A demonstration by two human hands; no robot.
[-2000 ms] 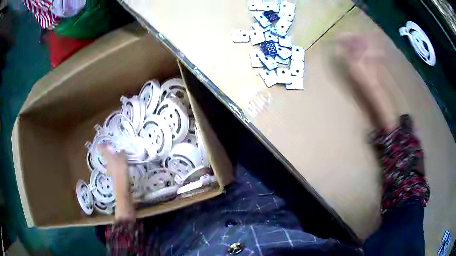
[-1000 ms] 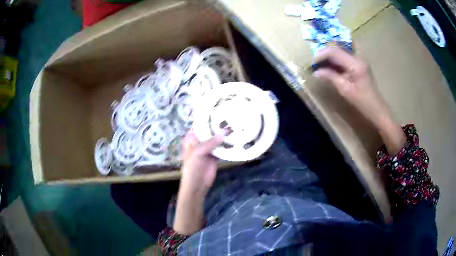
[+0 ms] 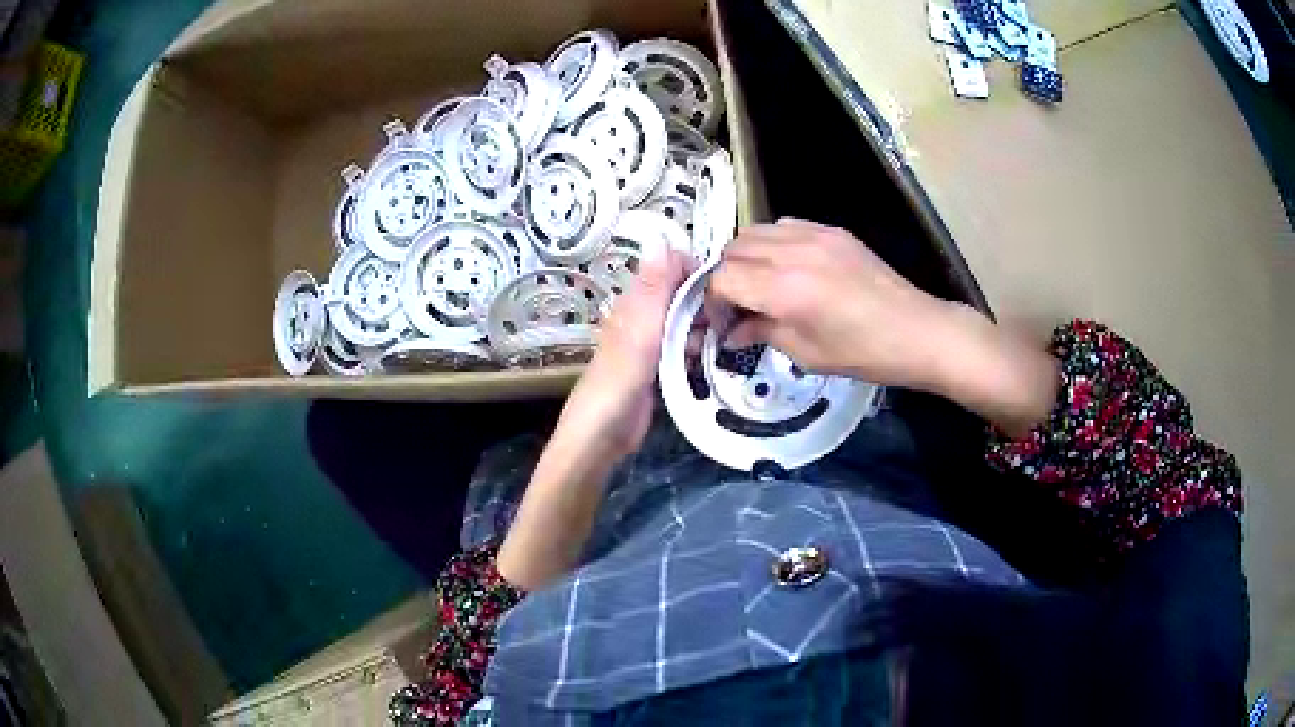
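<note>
A round white plastic housing with curved slots is held tilted over my lap. My left hand grips its left edge. My right hand is over the upper part of the housing, with its fingertips on a small dark square insert at the housing's centre. The right fingers hide part of the centre and the upper rim.
An open carton full of white housings stands at the left. The cardboard-covered bench is at the right, with a pile of small inserts at the top. Another housing lies at the bench's far edge. A yellow crate is at the far left.
My left hand has brought a housing out of the carton to above my lap. My right hand has moved from the insert pile to the housing's centre, with a dark insert there. The view has shifted.
</note>
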